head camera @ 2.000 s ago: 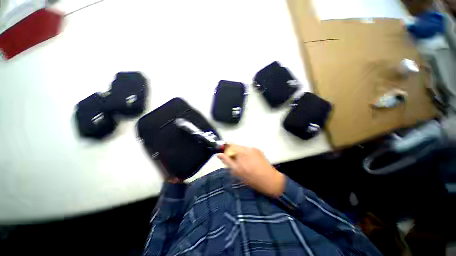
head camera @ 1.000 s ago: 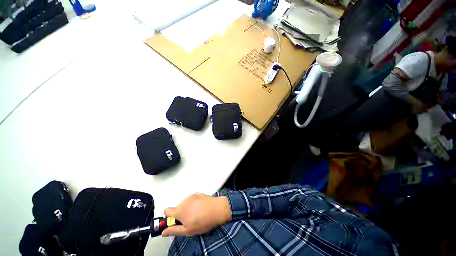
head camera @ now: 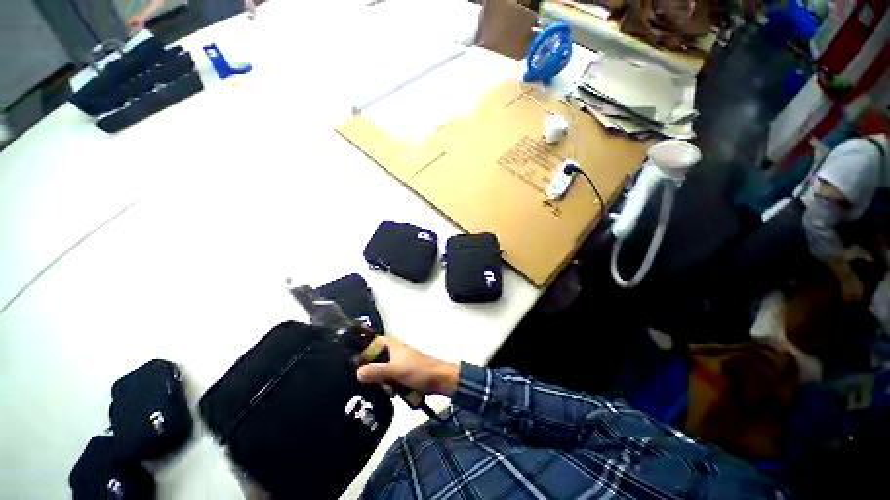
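Note:
A black zipped bag (head camera: 293, 415) with a white logo near its right corner is held up in front of me, above the table's near edge. My right hand (head camera: 405, 369) is closed on the yellow-and-black handle of a silver-ended hand tool (head camera: 330, 314). The tool's metal end points up and left over the bag's upper edge and is blurred. My left hand is not clearly visible; the bag and the frame's bottom edge hide it. Another black bag (head camera: 353, 298) lies partly hidden behind the tool.
Black bags lie at lower left (head camera: 150, 408) and near the cardboard sheet (head camera: 473, 266). The cardboard (head camera: 459, 166) bears a power strip (head camera: 562, 180). A blue fan (head camera: 548, 53) stands behind. A white steamer-like head (head camera: 673, 156) is at right. A person (head camera: 849, 181) sits far right.
My right hand has lifted the tool from the bag's face to its upper edge. The held bag has tilted and shows its front pocket line and logo at another angle. The view has shifted.

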